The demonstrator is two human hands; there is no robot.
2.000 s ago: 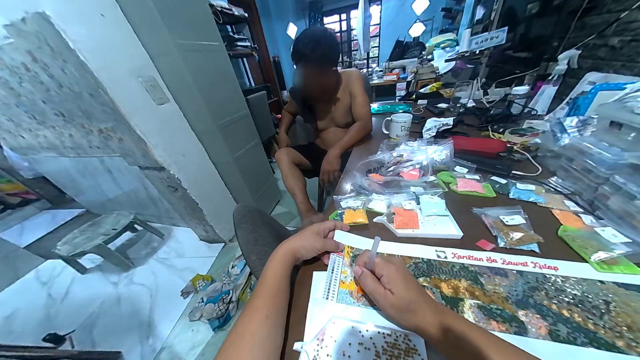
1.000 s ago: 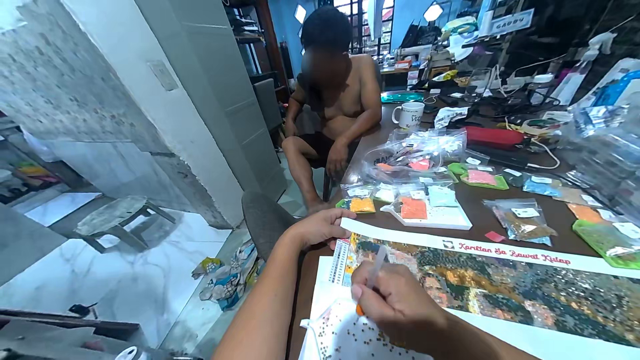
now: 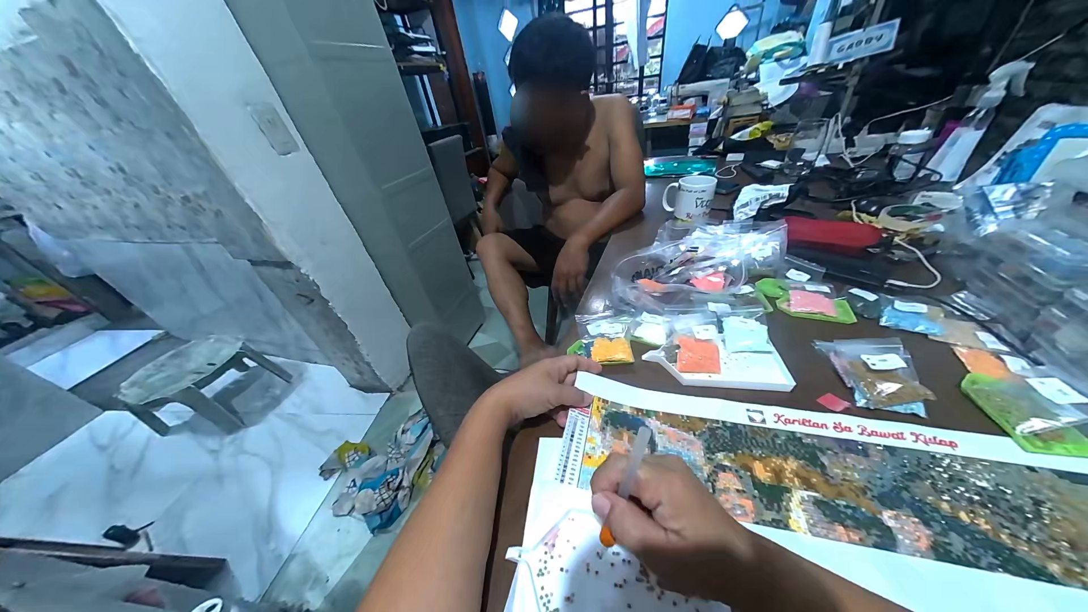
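Note:
My right hand (image 3: 671, 510) holds a diamond painting pen (image 3: 633, 467) with a translucent upper barrel and an orange lower end. Its low end hangs over a white tray (image 3: 544, 586) scattered with small brown drills. Beyond lies a diamond painting canvas (image 3: 816, 484) with a colourful picture and a white margin. My left hand (image 3: 540, 393) grips the canvas's far left corner, which lifts a little; part of its fingers is hidden. By that corner are a small bag of yellow drills (image 3: 612, 349) and a white tray (image 3: 739, 378) bearing bags of orange and pale drills.
A person (image 3: 578, 170) sits beyond the table's left edge. On the table stand a white mug (image 3: 693, 198), a clear plastic bag (image 3: 697, 263), a red pouch (image 3: 829, 234), a bag of brown drills (image 3: 880, 374) and green trays (image 3: 1020, 416). A stool (image 3: 191, 374) stands on the floor at left.
My right hand with the pen has moved from the canvas's left part down toward the tray of drills. My left hand stays at the corner. The seated person's head has lowered.

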